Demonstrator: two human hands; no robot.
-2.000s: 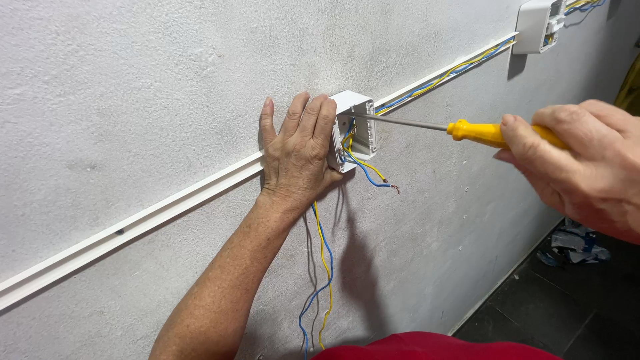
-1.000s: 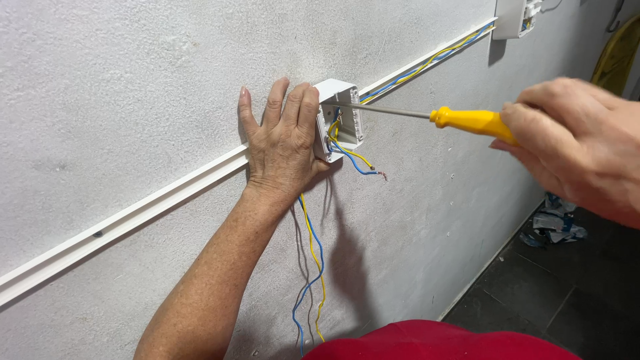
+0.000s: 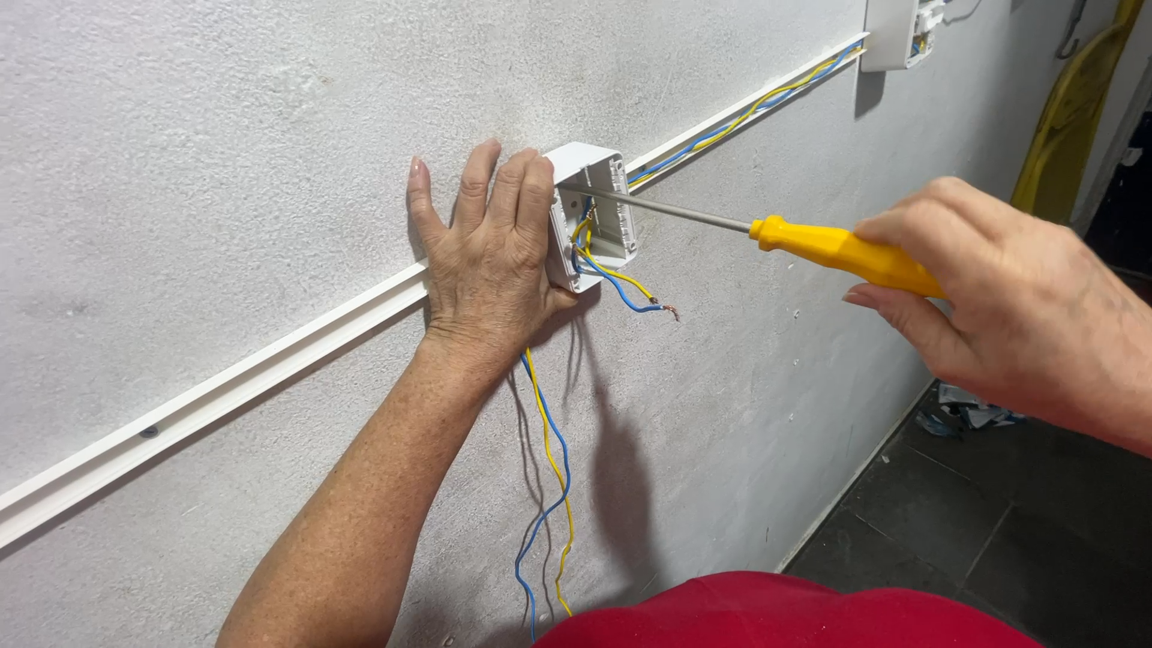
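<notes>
My left hand lies spread against the wall, its fingertips and thumb on the left side of a white plastic electrical surface box. In my right hand is a screwdriver with a yellow handle; its long metal shaft reaches into the box, where the tip is hidden. Blue and yellow wires with bare copper ends stick out of the box's open front. More blue and yellow wires hang down the wall below my left hand. Their upper part is hidden behind it.
An open white cable trunking with a screw in it runs up to the box from the lower left. Another length, holding wires, leads to a second white box. Crumpled packaging lies on the dark tiled floor at right.
Both hands keep their places, left on the box and right on the screwdriver, whose shaft stays inside the box. The view has shifted slightly.
</notes>
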